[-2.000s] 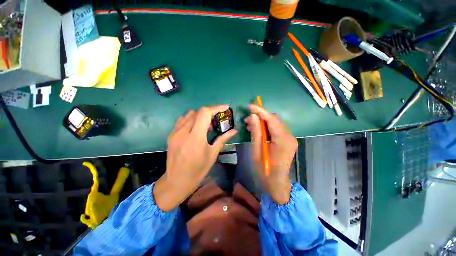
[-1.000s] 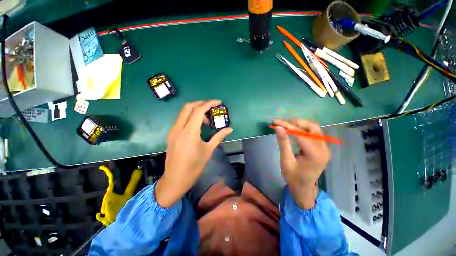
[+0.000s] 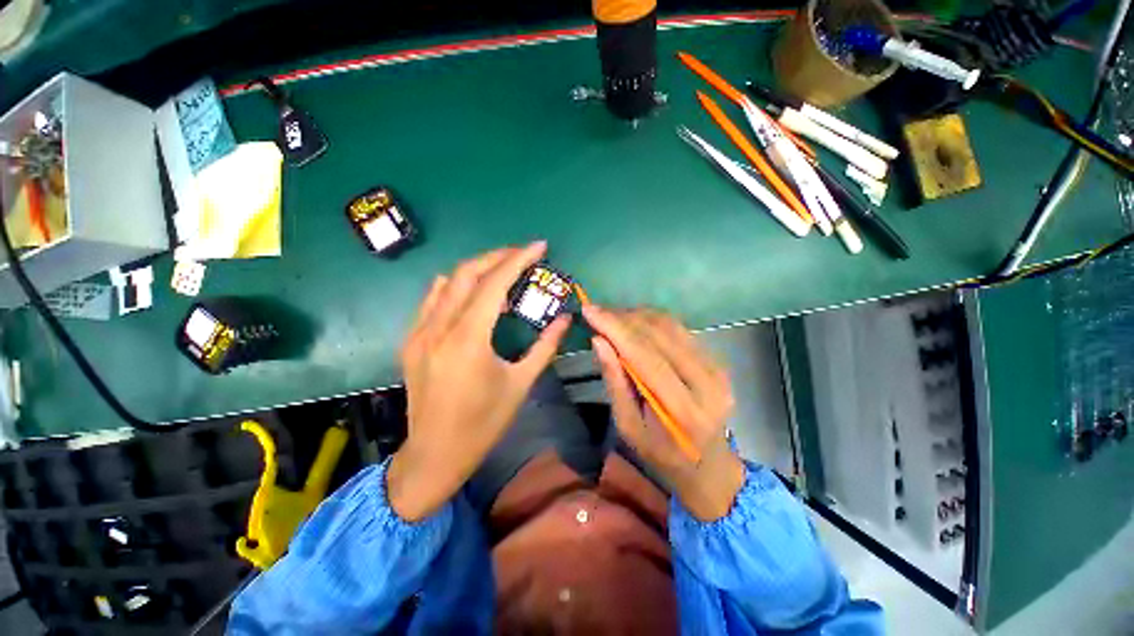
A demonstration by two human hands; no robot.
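Note:
My left hand (image 3: 463,360) holds an open watch unit (image 3: 542,296) by its edges between thumb and fingers, above the front of the green mat. The unit is a black rounded case with gold and white parts inside. My right hand (image 3: 672,391) holds an orange pry stick (image 3: 649,395) like a pen. The stick's tip is at the unit's right edge; whether it touches cannot be told. A second open unit (image 3: 381,221) lies on the mat behind my left hand. A third unit (image 3: 208,338) is at the left, tilted beside a dark coiled piece.
A parts box (image 3: 118,186) and yellow paper (image 3: 244,205) are at the left. An electric screwdriver (image 3: 627,62) stands at the far edge. Tweezers (image 3: 746,181) and sticks lie at the right, near a brown pot (image 3: 826,62) and sponge (image 3: 941,158). A yellow tool (image 3: 289,497) is below the bench edge.
My right hand has moved left and turned the orange stick, bringing its tip to the held unit. The unit is now more tilted in my left hand. The camera view has shifted slightly.

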